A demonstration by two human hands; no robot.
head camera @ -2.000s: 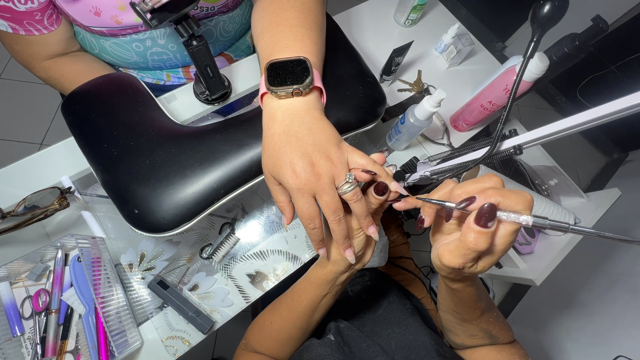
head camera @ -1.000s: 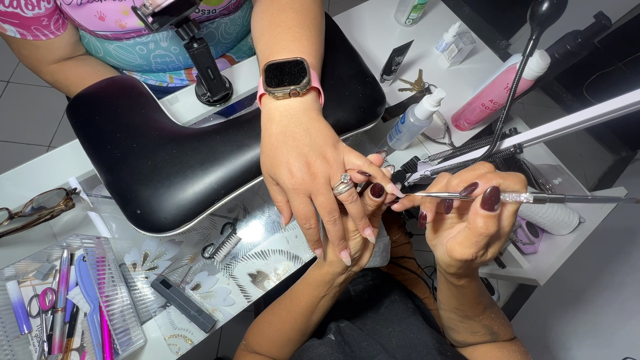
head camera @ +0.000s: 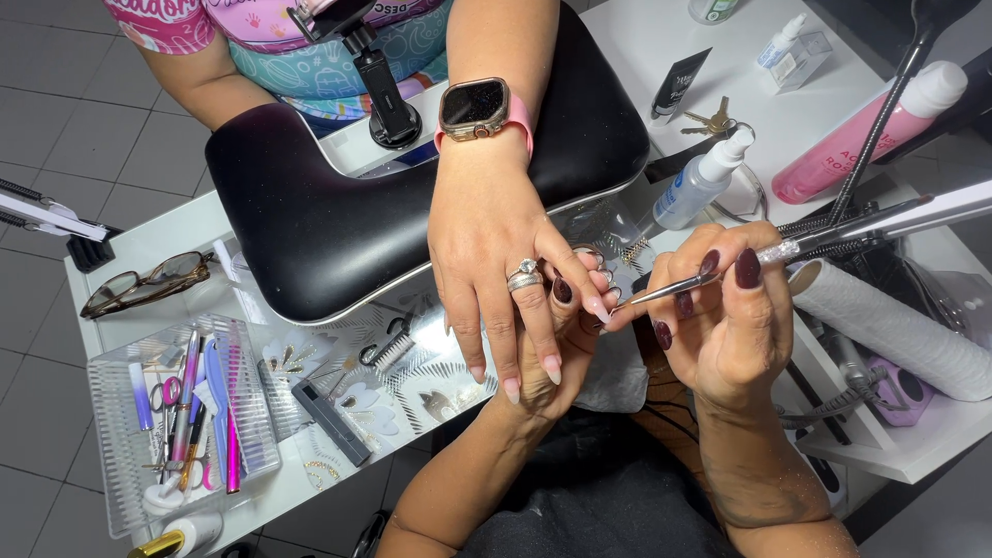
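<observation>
My left hand (head camera: 554, 356), partly hidden beneath the other person's hand (head camera: 496, 232), holds that hand's little finger with dark-nailed fingertips. Rings and a watch with a pink band (head camera: 475, 108) are on the other person's hand and wrist. In my right hand (head camera: 725, 310) is a thin nail brush (head camera: 674, 287) with a metal ferrule and a glittery handle, gripped between thumb and fingers. Its tip is at the nail (head camera: 598, 310) of the held finger. The other person's forearm lies across a black padded armrest (head camera: 356, 225).
On the left stand a clear plastic basket (head camera: 267, 434) of nail tools and eyeglasses (head camera: 147, 283). A grey file block (head camera: 331, 422) and small brush (head camera: 391, 350) lie on the table. Right are a spray bottle (head camera: 694, 190), keys (head camera: 713, 120), pink bottle (head camera: 860, 139) and paper roll (head camera: 891, 329).
The brush in my right hand has changed its angle; its handle now points up to the right, where two seconds ago it sloped down to the right. My left hand keeps its hold.
</observation>
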